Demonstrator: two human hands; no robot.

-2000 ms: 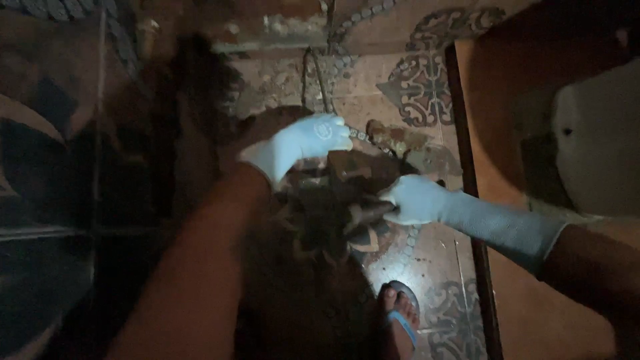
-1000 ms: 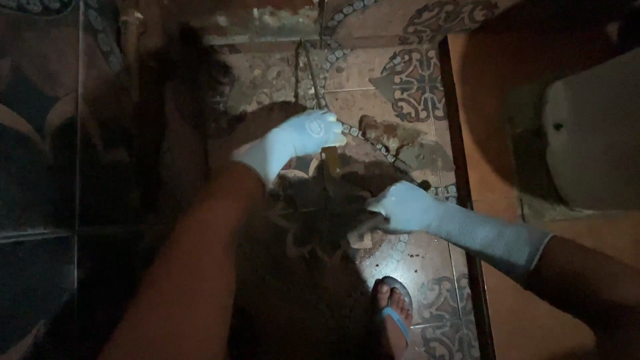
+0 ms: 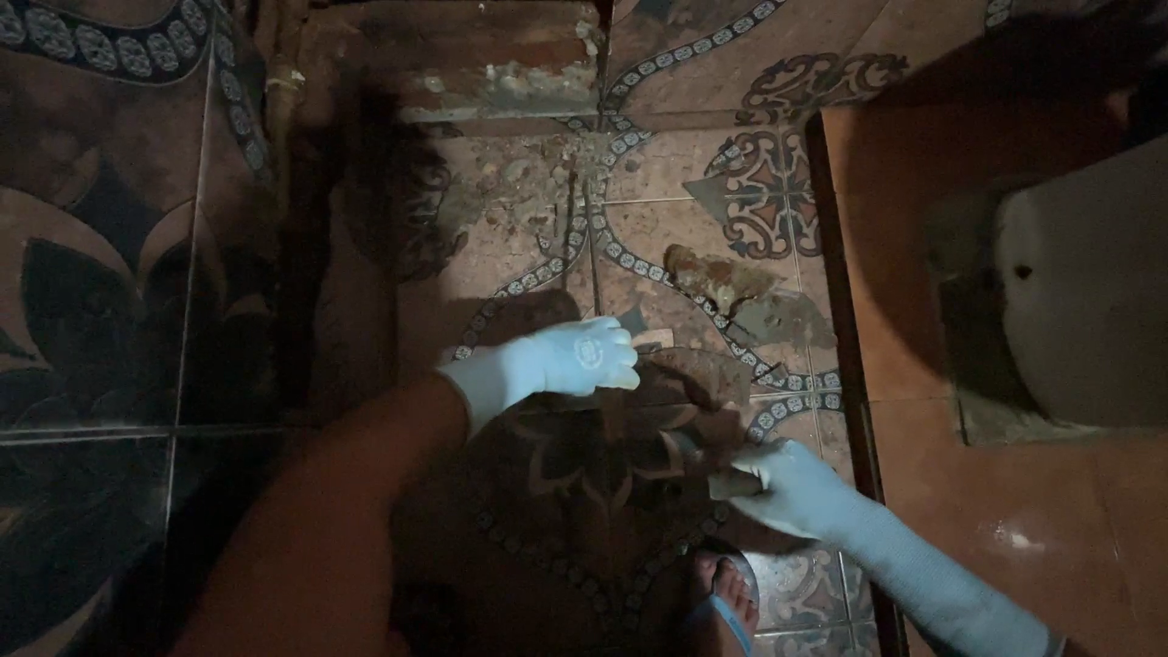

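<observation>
My left hand (image 3: 584, 358), in a pale knitted work glove, is over the floor at the centre with its fingers curled; whether it holds anything is hidden. Just beyond its fingertips shows a small light flat piece (image 3: 653, 339). My right hand (image 3: 789, 488), in a matching glove, is lower and to the right, gripping a short grey block-like object (image 3: 735, 484) that points left. Between the hands lies a patterned floor tile (image 3: 607, 456) in deep shadow. Broken mortar or rubble (image 3: 721, 278) lies on the tiles above the right hand.
A foot in a flip-flop (image 3: 730, 593) stands below the right hand. A dark raised edge (image 3: 844, 319) borders orange flooring, with a pale rounded fixture (image 3: 1086, 301) at right. Crumbled debris (image 3: 511, 182) and a rough step (image 3: 511, 87) lie at the top.
Both hands have moved down the view, closer to the foot. The left hand was level with the rubble before; now it is below it. The view has shifted slightly.
</observation>
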